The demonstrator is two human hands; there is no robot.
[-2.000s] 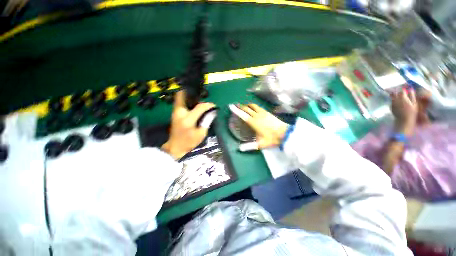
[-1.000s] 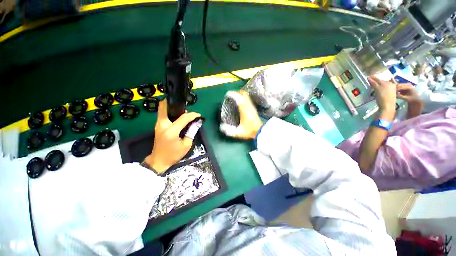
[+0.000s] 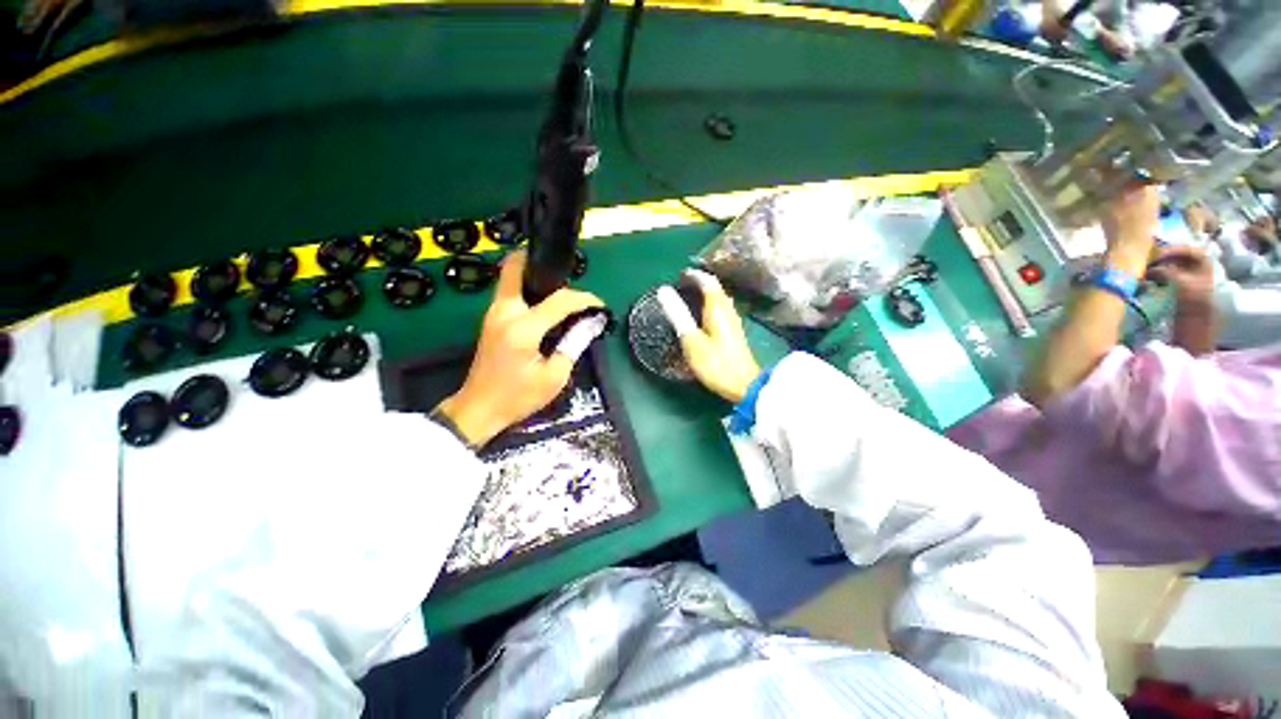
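Observation:
My left hand (image 3: 517, 360) has a white-covered thumb pressed on a black unit (image 3: 579, 332), seen partly at its edge. The black electric screwdriver (image 3: 559, 190) hangs from above, its lower end between the fingers and thumb of my left hand; its tip is hidden. My right hand (image 3: 718, 346) is over the round grey screw dish (image 3: 655, 337), white-covered fingertips down in it; whether they pinch a screw cannot be told. The black parts tray (image 3: 639, 471) with shiny silver parts lies below my left hand.
Several black units (image 3: 337, 297) stand in rows along the yellow belt edge; others lie on white sheets (image 3: 253, 464) at left. A clear plastic bag of parts (image 3: 794, 253) lies behind my right hand. A co-worker's arm (image 3: 1089, 330) and a fixture (image 3: 1014, 232) are at right.
My right hand was cupped round the tilted dish a second ago; now the dish is flat and the fingertips are in it. My left hand still holds the unit by the screwdriver.

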